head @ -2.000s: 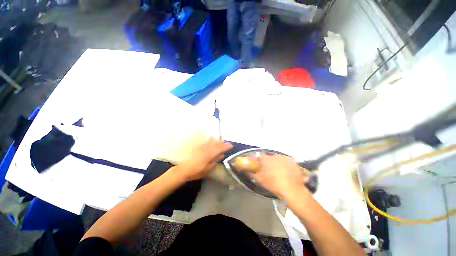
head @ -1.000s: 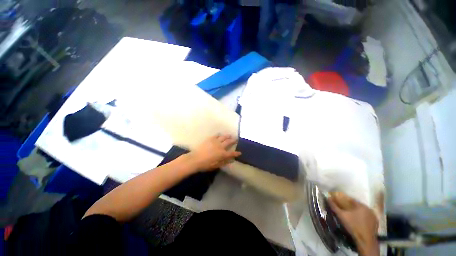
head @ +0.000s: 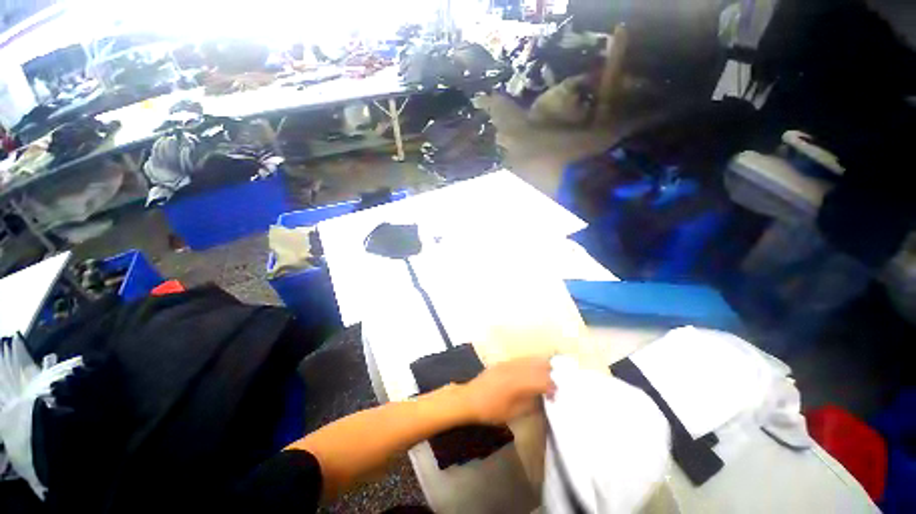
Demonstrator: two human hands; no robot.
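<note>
My left hand (head: 514, 390) grips the edge of a white cloth piece (head: 608, 437) and lifts it over the cream sleeve board (head: 527, 442). The cloth hangs down to the right, blurred, with a dark line low on it. My right hand and the iron are out of the picture. A white panel with a thin black stripe (head: 430, 301), a rounded black part (head: 393, 240) and a black block (head: 449, 369) lies on the white board (head: 347, 271). Another white piece (head: 703, 371) with a black band (head: 675, 426) lies on the right.
A blue folded sheet (head: 653, 299) lies beyond the sleeve board. A red object (head: 847, 447) is at the right. A dark cloth heap (head: 166, 392) stands at the left. Blue crates (head: 226, 209) and a long table (head: 331, 92) with cloth heaps are farther back.
The view has swung left. My left hand, earlier resting on the work at the sleeve board, now holds white cloth up. My right hand and the iron have left the picture.
</note>
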